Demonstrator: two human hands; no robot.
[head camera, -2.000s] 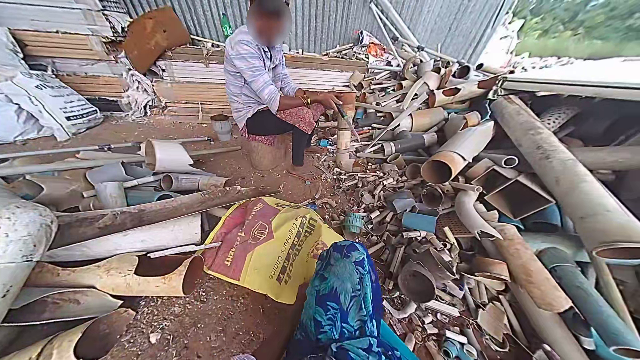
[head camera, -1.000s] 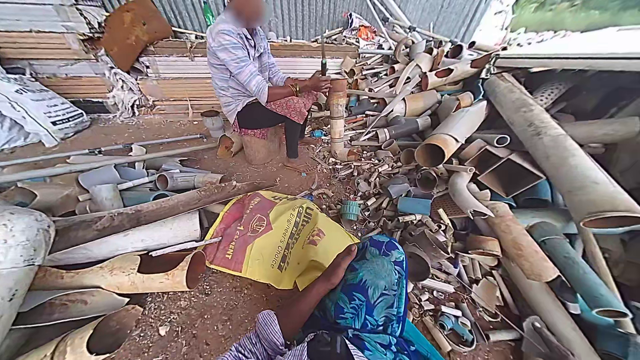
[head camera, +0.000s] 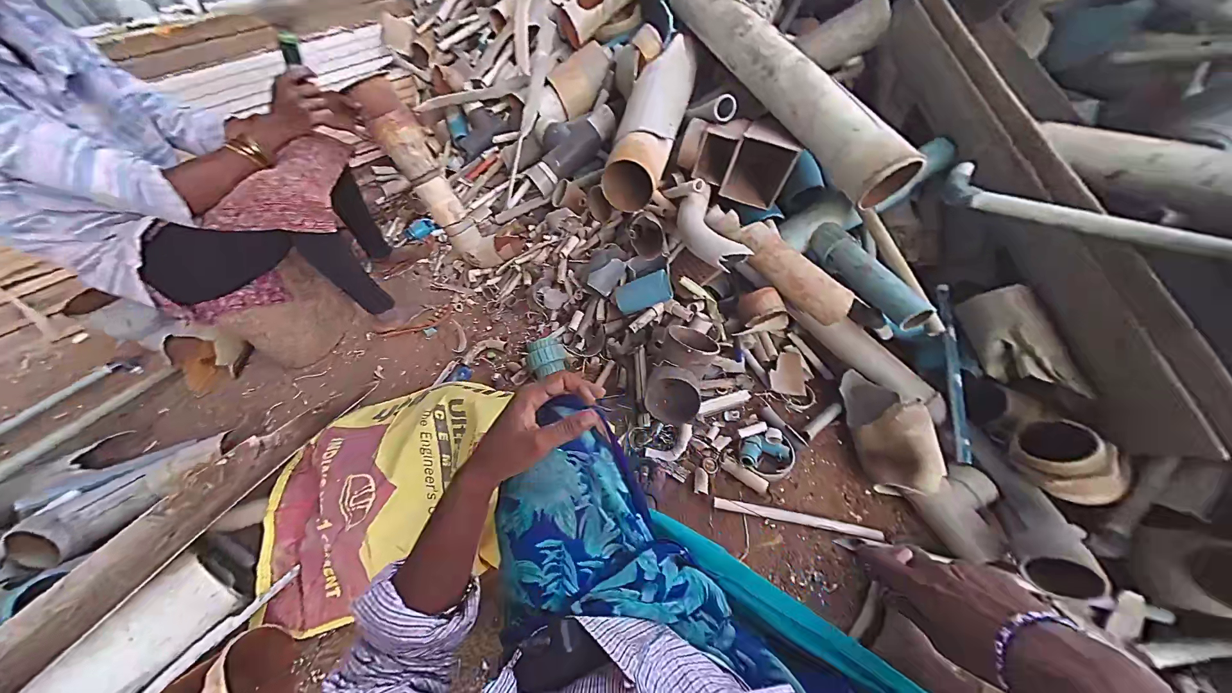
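My left hand (head camera: 539, 423) rests at the knee of the blue leaf-patterned cloth (head camera: 577, 520) over my leg, thumb and fingers apart. A yellow and maroon cement sack (head camera: 385, 481) lies on the ground left of it, and a teal ribbed plastic fitting (head camera: 546, 357) sits just beyond. At the lower right, my right hand (head camera: 914, 577), with a beaded bracelet at the wrist, reaches low beside a thin white pipe (head camera: 799, 518); its fingers are partly hidden against the scrap, and any hold is unclear. Cut pipe pieces and fittings (head camera: 674, 385) lie between the hands.
A co-worker (head camera: 87, 183) sits at upper left, hands by an upright brown pipe (head camera: 423, 173). Large pipes (head camera: 799, 96) heap at the upper right, near a grey board (head camera: 1059, 231). A long wooden plank (head camera: 164, 539) and split pipes (head camera: 115, 491) lie at left.
The view has swung right and down. My left hand, not seen two seconds ago, came onto the knee cloth a second ago and is still there. My right hand has come into view at lower right.
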